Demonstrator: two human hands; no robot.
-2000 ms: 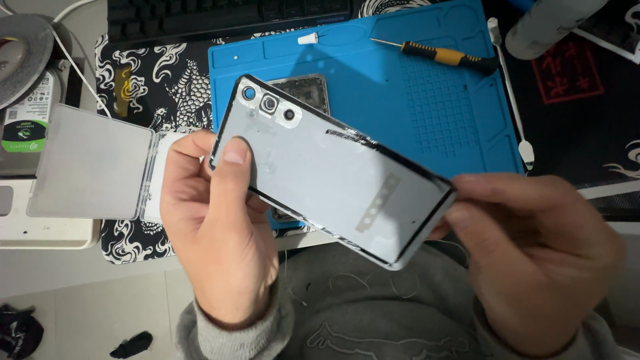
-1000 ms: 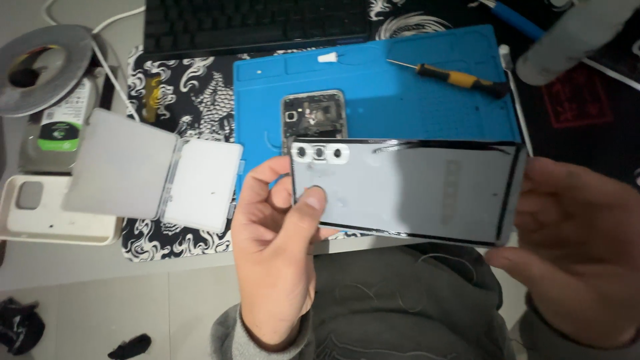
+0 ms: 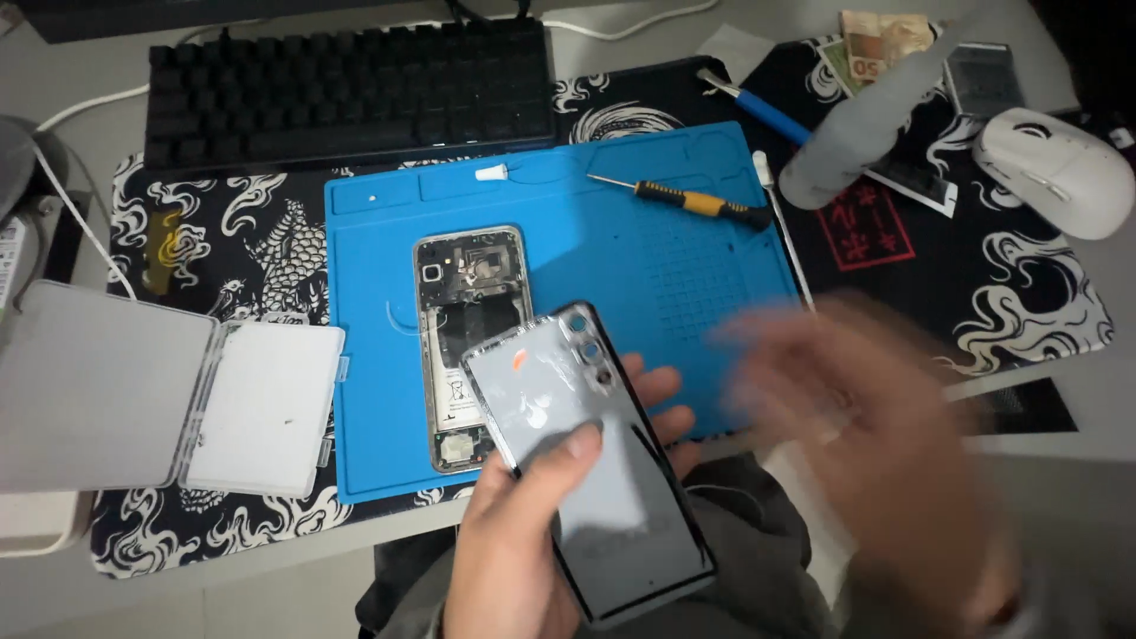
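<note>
A grey smartphone back cover (image 3: 590,461) with dark adhesive edges and three camera holes is tilted in my left hand (image 3: 541,506), thumb across its face. Blurred by motion, my right hand (image 3: 852,426) is off to the right of the cover, apart from it; its fingers are unclear. Behind the cover, an opened smartphone (image 3: 470,275) with exposed battery and boards lies on a blue silicone repair mat (image 3: 382,444), its lower right part hidden. A yellow-and-black screwdriver (image 3: 701,201) and a small white nozzle cap (image 3: 492,173) rest near the mat's top.
A black keyboard (image 3: 346,89) stands behind the mat. An open translucent plastic case (image 3: 262,404) is at left. To the right are a translucent bottle (image 3: 839,146), a blue-handled tool (image 3: 770,115), a metal pry tool (image 3: 785,222), a white mouse (image 3: 1056,173) and banknotes (image 3: 883,44).
My right hand has let go of the cover and moved away to the right. The cover, still in my left hand, has turned from lengthwise to more upright. The view has shifted.
</note>
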